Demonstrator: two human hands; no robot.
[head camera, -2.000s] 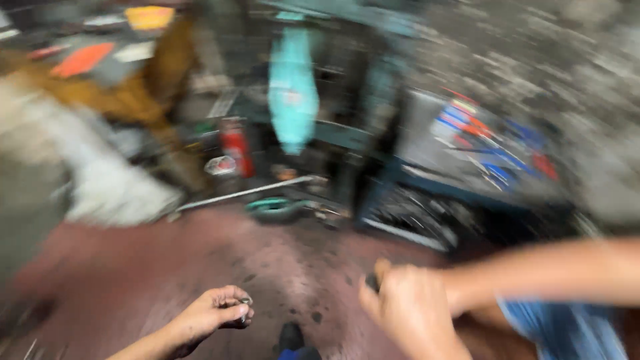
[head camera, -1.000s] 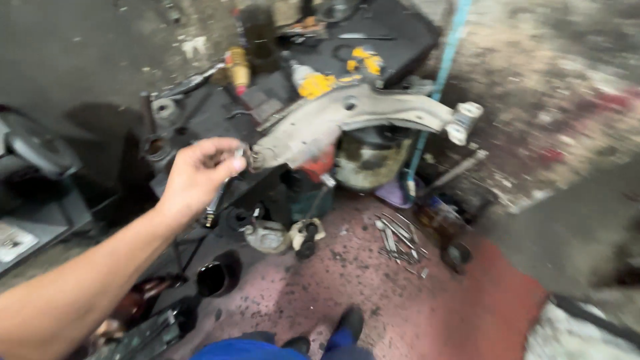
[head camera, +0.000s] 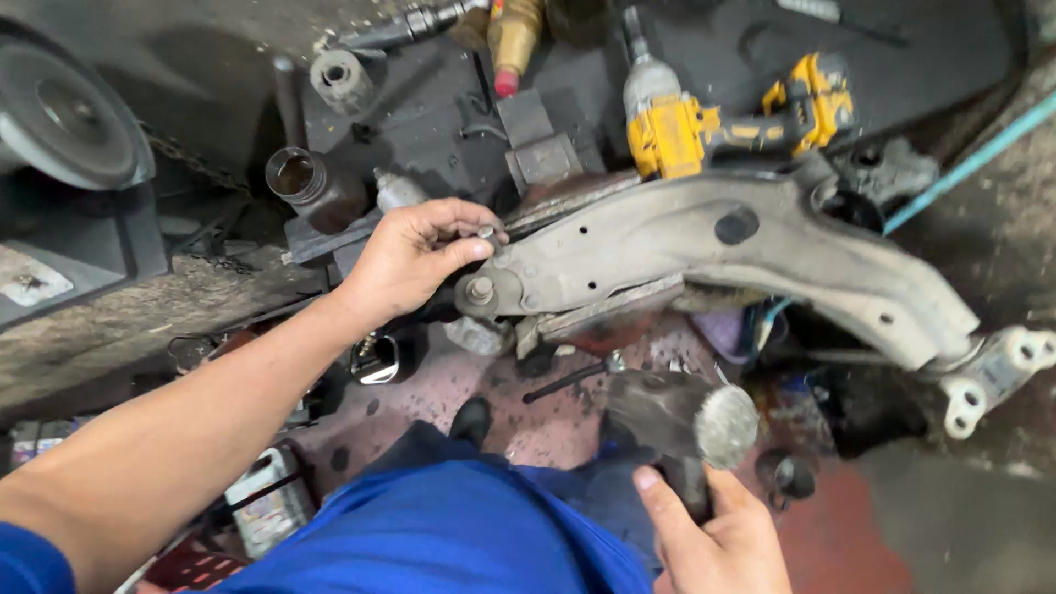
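A grey metal suspension control arm (head camera: 660, 239) lies across the bench, between the jaws of what looks like a vise. My left hand (head camera: 421, 256) pinches a small metal bolt (head camera: 487, 235) between thumb and fingers, just above the arm's left end, beside the ball joint stud (head camera: 479, 289). Whether the bolt touches the arm I cannot tell. At the lower right my right hand (head camera: 714, 520) grips a heavy hammer (head camera: 660, 412) close below its head, whose worn round face is turned to the right. The hammer is apart from the control arm.
Behind the arm, a yellow cordless impact wrench (head camera: 668, 132) lies on the dark bench (head camera: 742, 33). A bench grinder (head camera: 66, 111) stands at the upper left, near an open jar (head camera: 297, 177). A teal pole (head camera: 973, 161) slants at the right. Below, a ratchet (head camera: 569, 381) lies on the red floor.
The view has swung from the floor area to the bench. My right hand, out of view one second ago, is now in view with the hammer. My left hand remains near the control arm's left end.
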